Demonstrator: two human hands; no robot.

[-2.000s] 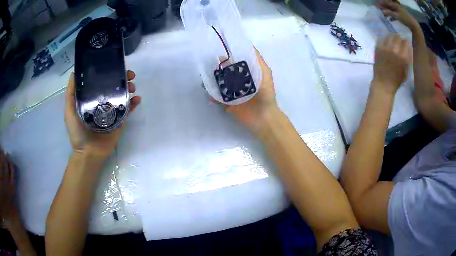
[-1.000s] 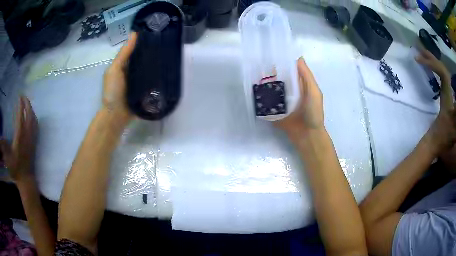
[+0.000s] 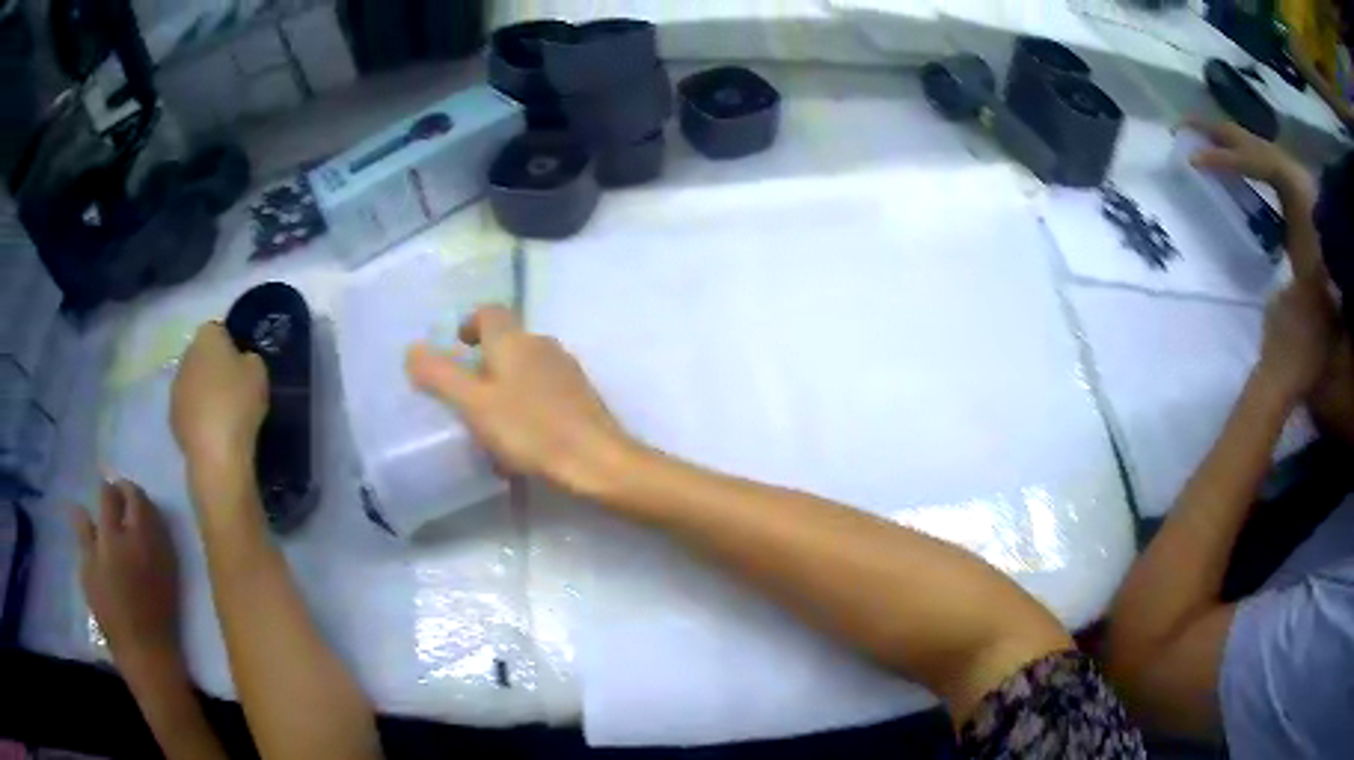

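The black cover (image 3: 291,431) is at the left of the bench, its long side running away from me. My left hand (image 3: 220,398) is closed on its left edge. The translucent housing (image 3: 398,446) lies just right of it on the white sheet. A dark patch shows at its near end; I cannot tell if it is the fan. My right hand (image 3: 535,404) is over the housing's right side, blurred, with fingers apart. Whether the fingertips touch the housing is unclear.
A pale-blue carton (image 3: 423,175) and black cup-like parts (image 3: 602,97) stand at the back. Small black parts (image 3: 285,215) lie left of the carton. Another person's hand (image 3: 131,572) is close to my left forearm. A person (image 3: 1292,639) works at the right.
Both hands have moved left and lower in view with the cover and the housing. The housing is now down on the bench, and my right hand has opened over it.
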